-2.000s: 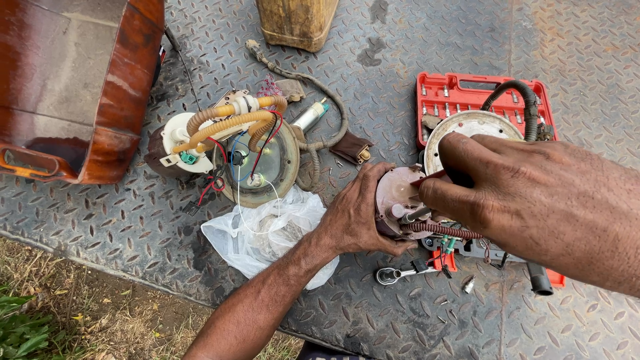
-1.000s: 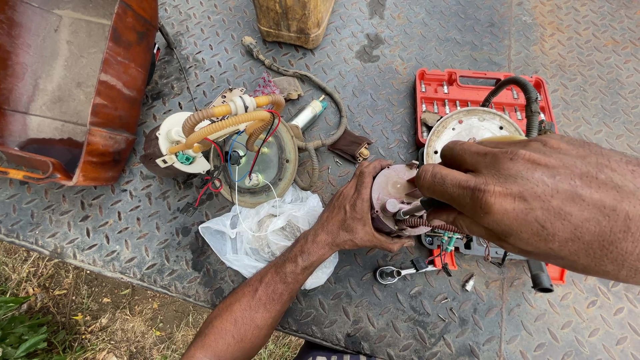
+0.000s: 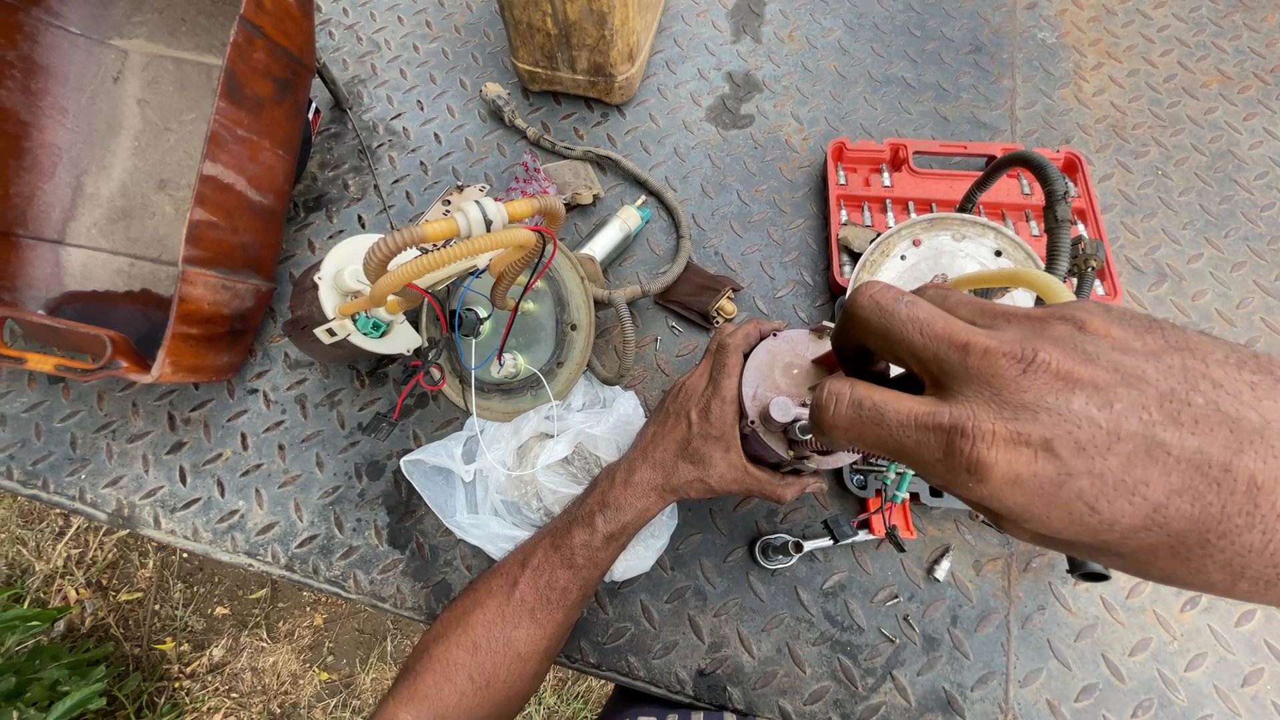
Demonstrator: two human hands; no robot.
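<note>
My left hand (image 3: pixel 710 425) grips the side of a round, pinkish plastic fuel pump housing (image 3: pixel 785 375) at the centre right. Over the housing's right side, my right hand (image 3: pixel 960 390) has its fingers curled around something mostly hidden, with a metal tip showing by the thumb. Beyond that hand lies a round metal flange (image 3: pixel 935 245) with a yellowish hose (image 3: pixel 1015 283) and a black corrugated hose (image 3: pixel 1045 195). On the left, another pump assembly (image 3: pixel 365 290) with tan corrugated hoses and coloured wires rests by a round flange plate (image 3: pixel 575 345).
A red socket case (image 3: pixel 870 165) lies behind the metal flange. A ratchet (image 3: pixel 780 550), a loose socket (image 3: pixel 941 563) and small screws (image 3: pixel 888 635) lie near the front. A white plastic bag (image 3: pixel 480 500), yellowish container (image 3: pixel 585 45) and orange-brown cut-open container (image 3: pixel 225 200) rest on the diamond-plate metal surface (image 3: pixel 700 630).
My right hand has shifted slightly and its fingers are posed differently over the housing. My left hand keeps its hold, and the other parts stay where they were.
</note>
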